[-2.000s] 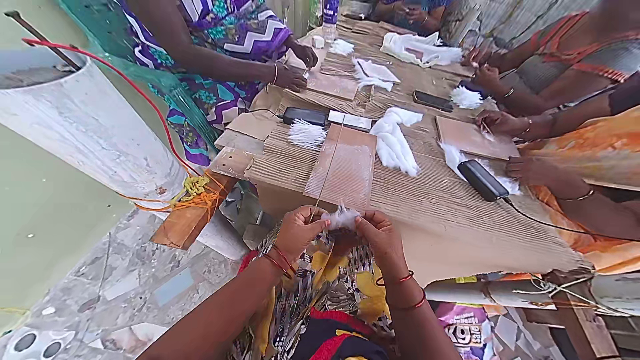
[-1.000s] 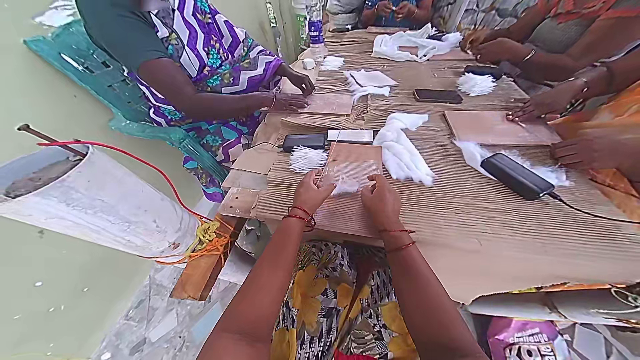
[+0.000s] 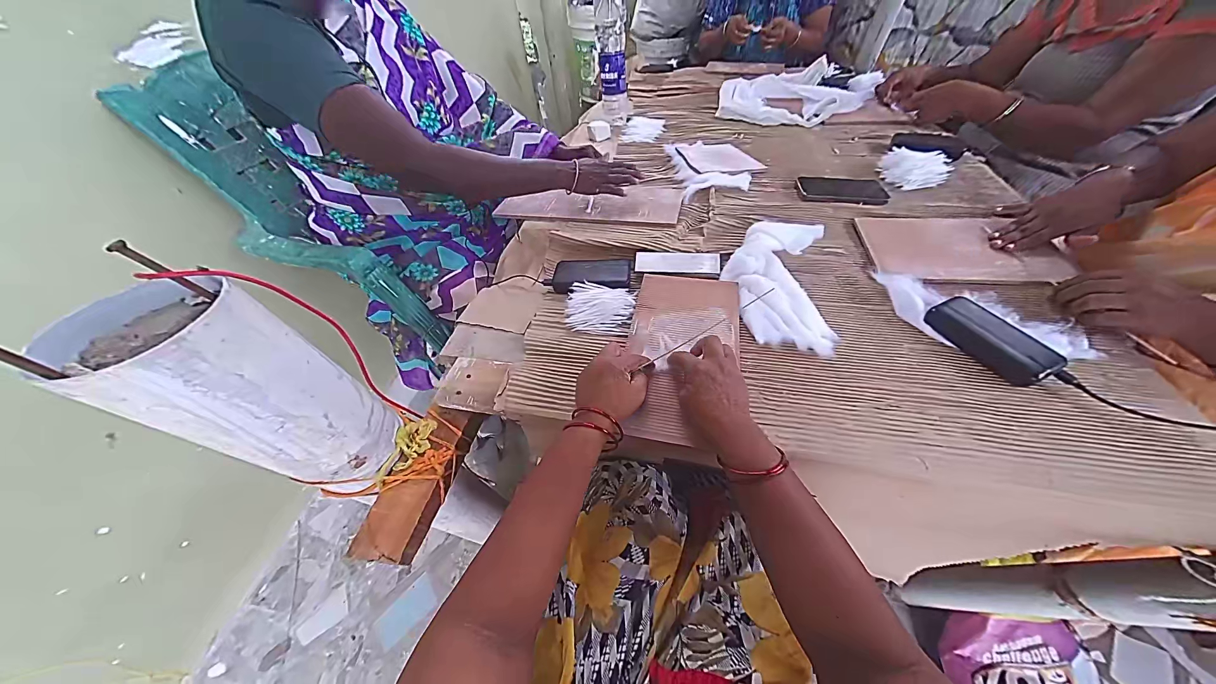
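A flat brown board [image 3: 686,304] lies before me on the corrugated cardboard, with a thin layer of white cotton [image 3: 676,328] on it. My left hand [image 3: 613,382] pinches the lower end of a thin stick [image 3: 708,330], which slants up to the right over the board. Beside it my right hand [image 3: 708,385] has its fingertips down on the cotton, bent together; whether they hold some fibre is hidden. White cotton wicks [image 3: 600,308] are heaped left of the board. A rolled length of cotton [image 3: 777,290] lies to its right.
Behind the board sit a black case [image 3: 591,275] and a white block [image 3: 677,264]. A phone [image 3: 842,191] and a black power adapter [image 3: 996,340] lie to the right. Co-workers' hands work at boards [image 3: 959,250] around the table. A concrete-filled pipe [image 3: 218,380] stands at left.
My hands earlier held fluffy cotton near the table edge, then laid it on the board. The thin stick is now in my left hand over the board.
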